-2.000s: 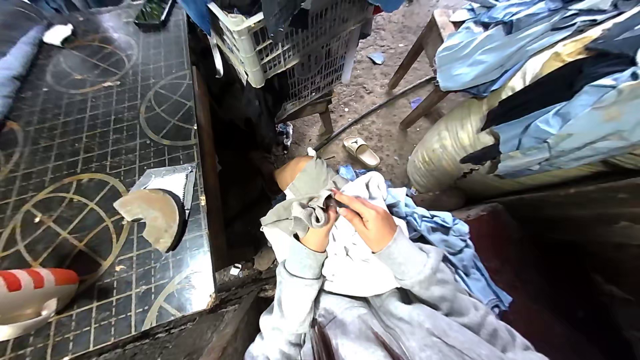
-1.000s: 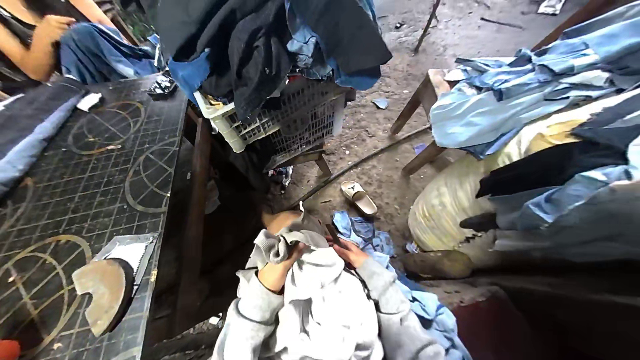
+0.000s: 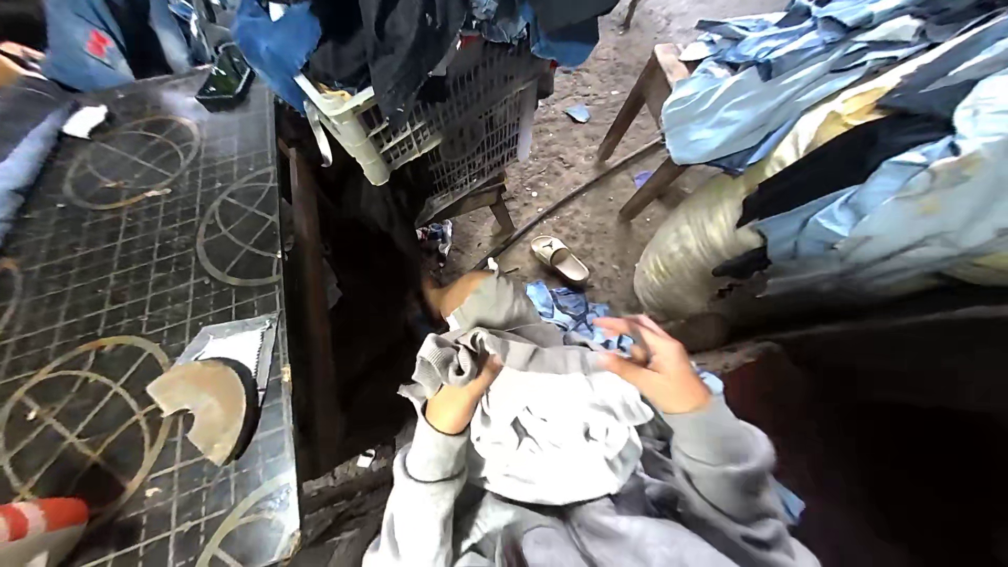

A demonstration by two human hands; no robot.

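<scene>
A grey and white fabric garment (image 3: 551, 441) lies over my lap. My left hand (image 3: 461, 398) grips its bunched grey ribbed edge (image 3: 445, 362), with the fingers partly hidden by the cloth. At the other side of the grey band, my right hand (image 3: 657, 364) is raised with thumb and fingers apart, the fingertips beside the cloth. Whether they touch it is unclear. Light blue fabric scraps (image 3: 571, 307) lie just beyond the garment.
On the left stands a dark grid-patterned table (image 3: 150, 260) bearing a curved tan and black piece (image 3: 209, 405). Ahead is a plastic crate (image 3: 465, 126) heaped with dark cloth. A tan slide sandal (image 3: 560, 259) lies on the dirt floor. Blue fabrics (image 3: 756, 102) cover a wooden stool and sack at right.
My right hand has opened and lifted from the cloth's grey edge, where both hands were close together two seconds ago. The white part of the garment now lies more spread over my lap.
</scene>
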